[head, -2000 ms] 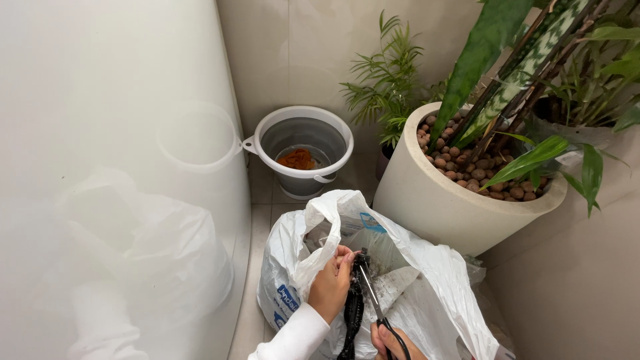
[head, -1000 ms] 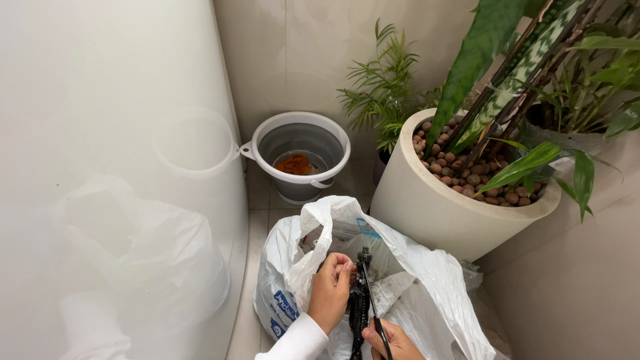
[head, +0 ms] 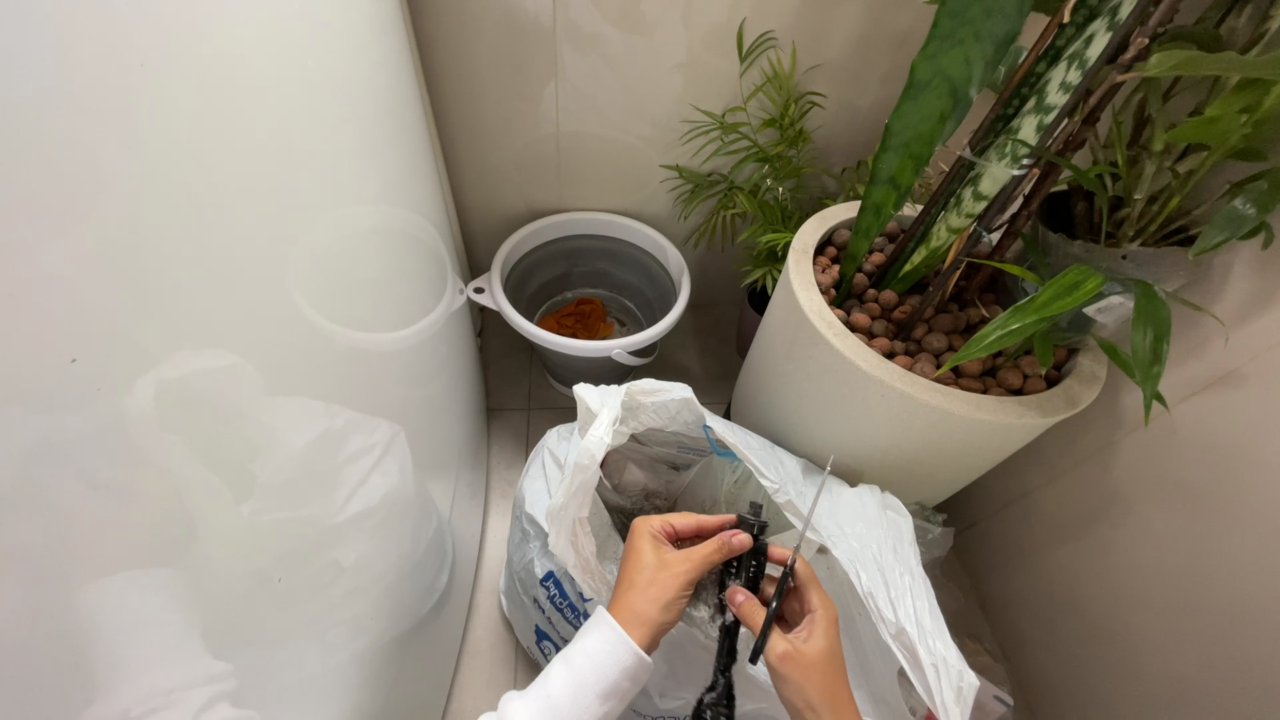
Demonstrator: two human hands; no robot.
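Note:
Over the mouth of a white plastic bag (head: 860, 560), both hands are on a black vacuum brush roller (head: 738, 590) with pale lint on its bristles. My left hand (head: 665, 570) pinches the roller near its upper end between thumb and fingers. My right hand (head: 805, 625) touches the roller's side and also holds scissors (head: 787, 585), whose blades point up and whose black handle lies against the fingers. Grey dust and clear plastic show inside the bag. The lower end of the roller runs down toward the bottom edge of the view.
A grey collapsible bucket (head: 592, 232) with an orange cloth (head: 578, 320) inside stands behind the bag. A large cream planter (head: 890, 420) with clay pebbles is at the right, beside a small palm (head: 760, 150). A glossy white surface (head: 250, 200) rises at the left.
The scissors have moved from the roller to a raised position beside it, blades upward. My right hand has risen and its fingers now touch the roller.

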